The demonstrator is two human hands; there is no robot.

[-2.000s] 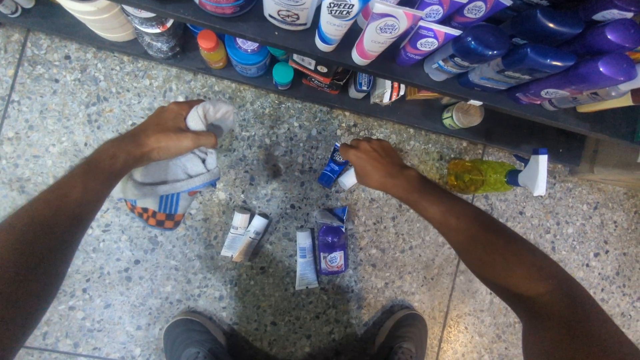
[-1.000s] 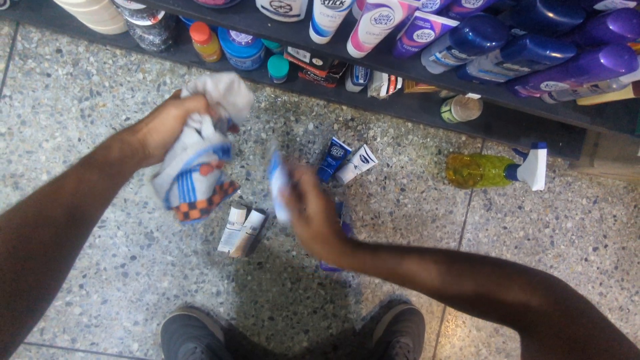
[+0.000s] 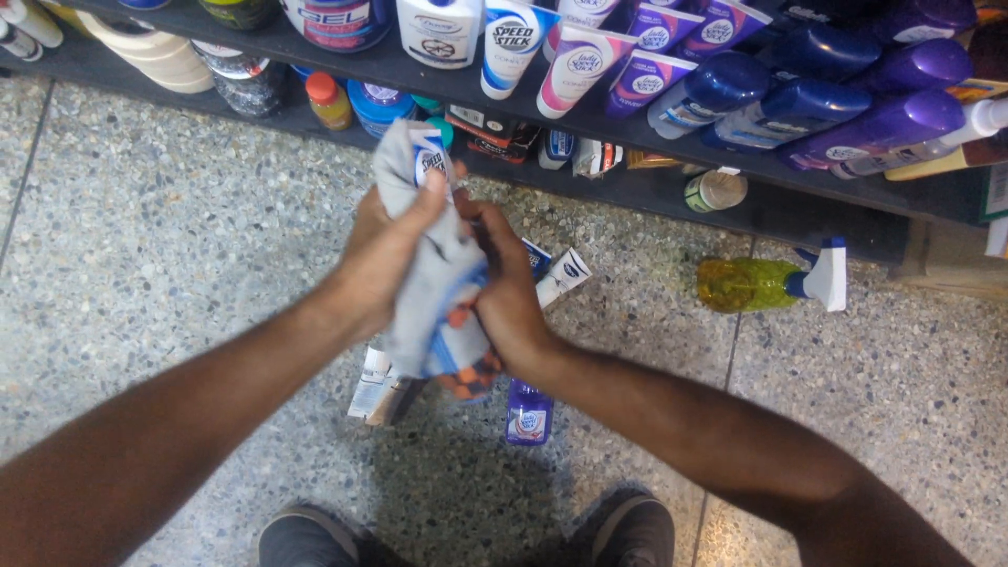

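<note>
A grey cloth (image 3: 429,291) with a blue and orange checkered end is wrapped around a white and blue Speed Stick tube (image 3: 431,157). My left hand (image 3: 386,252) grips both, thumb on the tube. My right hand (image 3: 508,291) holds the cloth from the other side, its fingers partly hidden. Behind the right hand, a white tube (image 3: 563,277) and a dark blue tube (image 3: 535,256) lie on the floor. Below the hands lie pale tubes (image 3: 376,387), partly covered by the cloth, and a purple Lady Speed Stick container (image 3: 529,413).
A spray bottle of yellow-green liquid (image 3: 748,284) lies on its side at the right. Along the top runs a dark shelf (image 3: 614,126) crowded with tubes, bottles and jars; a small jar (image 3: 715,191) sits at its lower edge. My shoes (image 3: 307,535) stand at the bottom.
My right hand let go of the blue tube near the white one, picked up a white and blue tube, and came to the cloth. My left hand moved right with the cloth, which now surrounds the tube.
</note>
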